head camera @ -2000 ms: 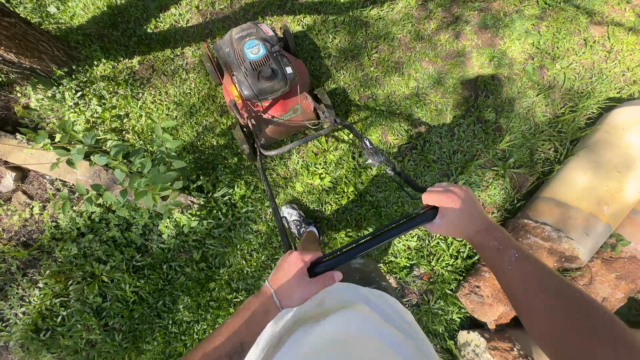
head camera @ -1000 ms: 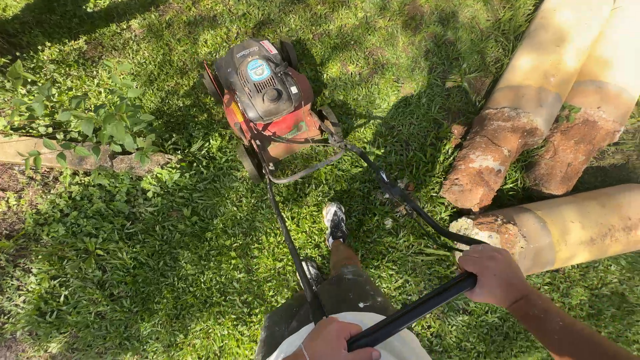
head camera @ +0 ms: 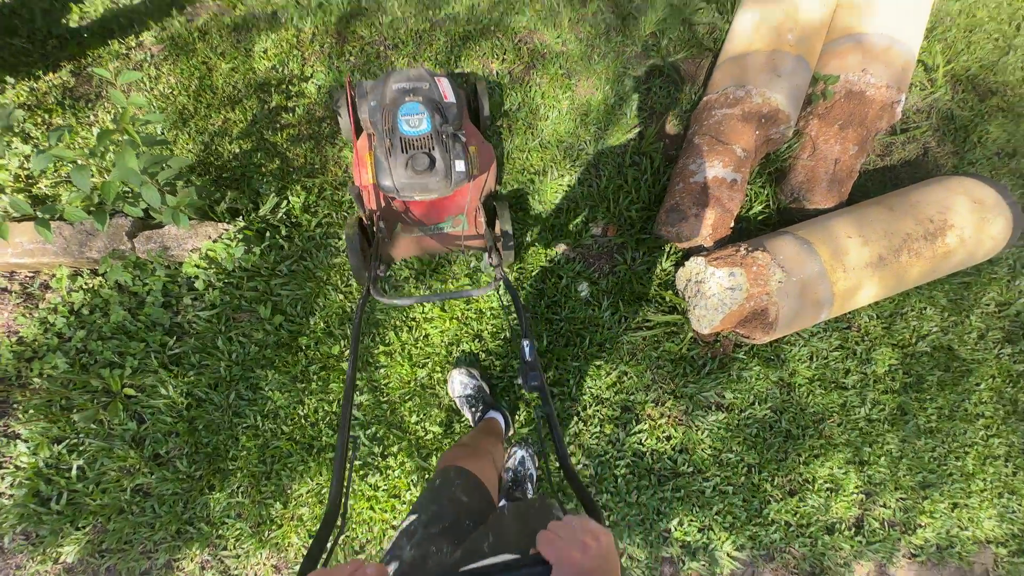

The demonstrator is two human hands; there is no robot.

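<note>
A red push lawn mower with a black engine cover stands on the grass, upper centre. Two black handle tubes run from its deck down to the bottom edge, where a black crossbar shows in part. My right hand is closed around the crossbar's right part. Only the top of my left hand shows at the bottom edge, by the left end of the bar; its fingers are cut off by the frame. A small black fitting sits on the right tube.
Three cream posts with rough, earth-covered ends lie on the grass at right, the nearest post slanting across. A stone edging and a leafy shrub are at left. My shoes are on the grass between the handle tubes.
The view has shifted, with more of the posts now in sight. The mower now points nearly straight away from me instead of slanting left. Both hands sit lower in view, the left mostly cut off.
</note>
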